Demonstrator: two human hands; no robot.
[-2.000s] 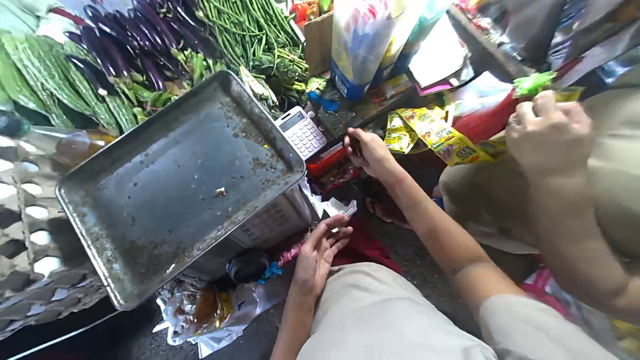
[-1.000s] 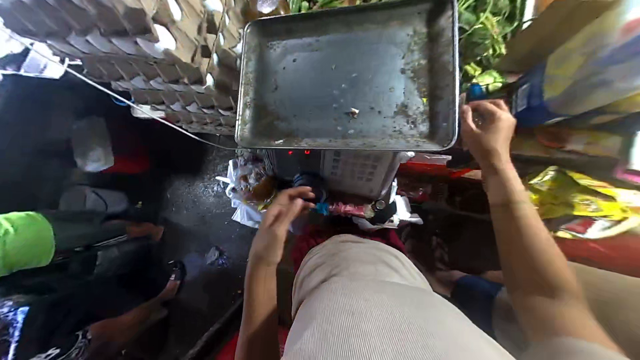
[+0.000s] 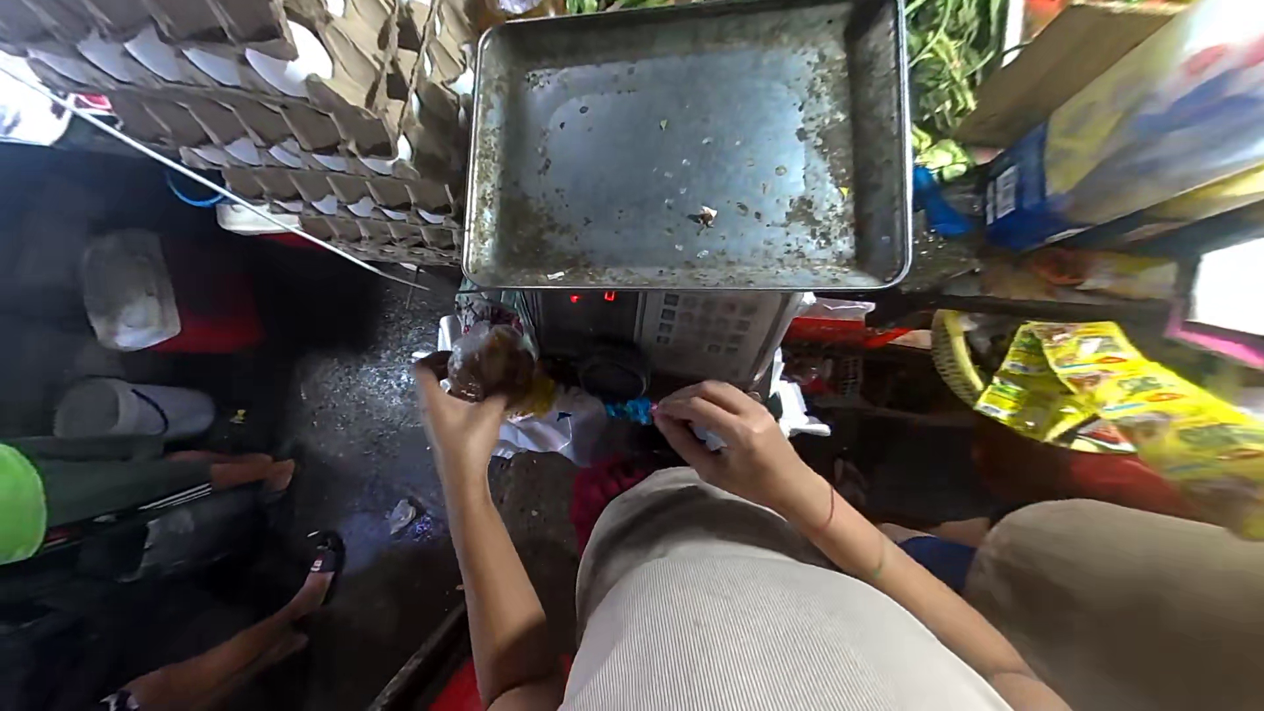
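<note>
My left hand [image 3: 462, 415] is around a clear plastic bag with brown contents [image 3: 491, 363], just below the front left corner of the scale. My right hand [image 3: 726, 434] has its fingertips at the end of a blue strip of small packets [image 3: 630, 410]; whether they pinch it is unclear. Above both hands lies a worn metal tray [image 3: 681, 148] on a digital weighing scale [image 3: 711, 331], whose keypad and red display show under the tray's front edge. A round dark object [image 3: 612, 370] sits between the hands at the scale's front.
Stacked egg trays [image 3: 286, 109] rise at the upper left, with a white cord [image 3: 217, 183] across them. Yellow sachet strips [image 3: 1116, 385] hang at the right, near a wicker basket [image 3: 953, 365]. Other people's legs are at left; a white bucket [image 3: 133, 410] stands there.
My left hand has moved left onto the plastic bag. My right hand has come from beside the tray's right edge down to the blue strip. The view swung left from the earliest frame.
</note>
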